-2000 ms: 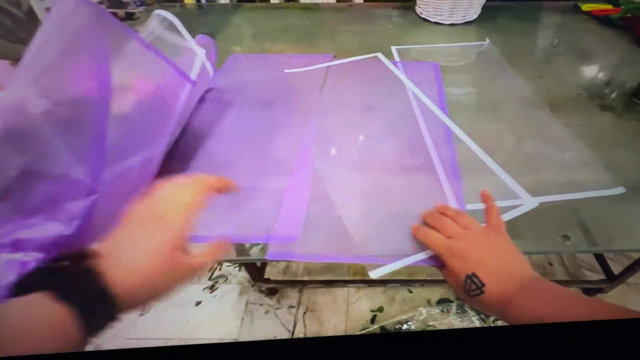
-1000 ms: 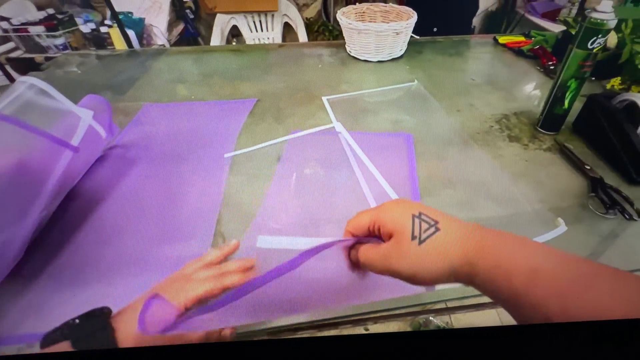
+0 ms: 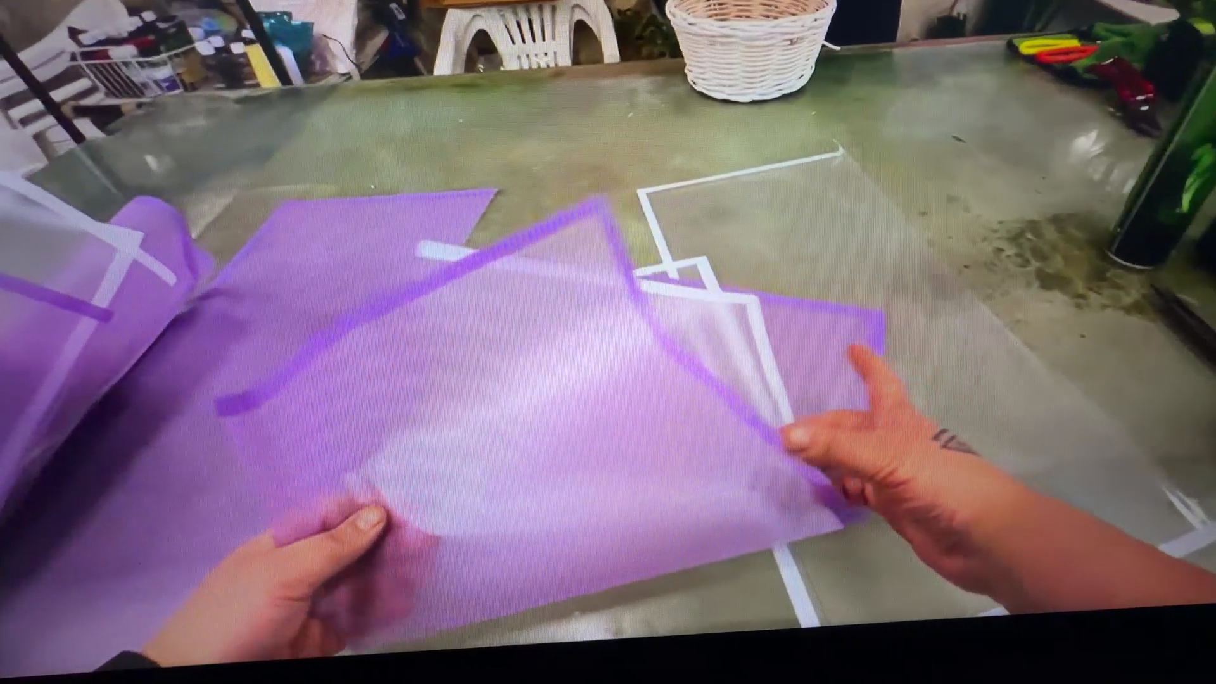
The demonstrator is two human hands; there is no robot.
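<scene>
A translucent purple wrapping sheet [image 3: 513,408] with darker purple borders is lifted above the table between my hands. My left hand [image 3: 304,560] pinches its lower left part, thumb on top and the fingers showing through it. At the sheet's right edge, my right hand [image 3: 883,446] grips the border between thumb and fingers, its index finger raised. Under and behind it lie clear sheets with white borders [image 3: 774,356] and another purple-bordered piece [image 3: 826,332]. A larger purple sheet [image 3: 370,228] lies flat to the left. At far left, a gathered purple and white-edged wrap [image 3: 85,313] stands up.
On the glass-topped table [image 3: 532,123], a white wicker basket [image 3: 750,47] stands at the back. At the right are a green spray can [image 3: 1168,180], scissors [image 3: 1187,318] partly in view, and colored-handled tools [image 3: 1054,49]. Beyond the table are a white plastic chair [image 3: 527,38] and a wire rack of bottles [image 3: 142,71].
A purple-bordered sheet that lay on the table is now lifted and held in both hands. My left hand, open one second ago, has closed on it. The view has shifted.
</scene>
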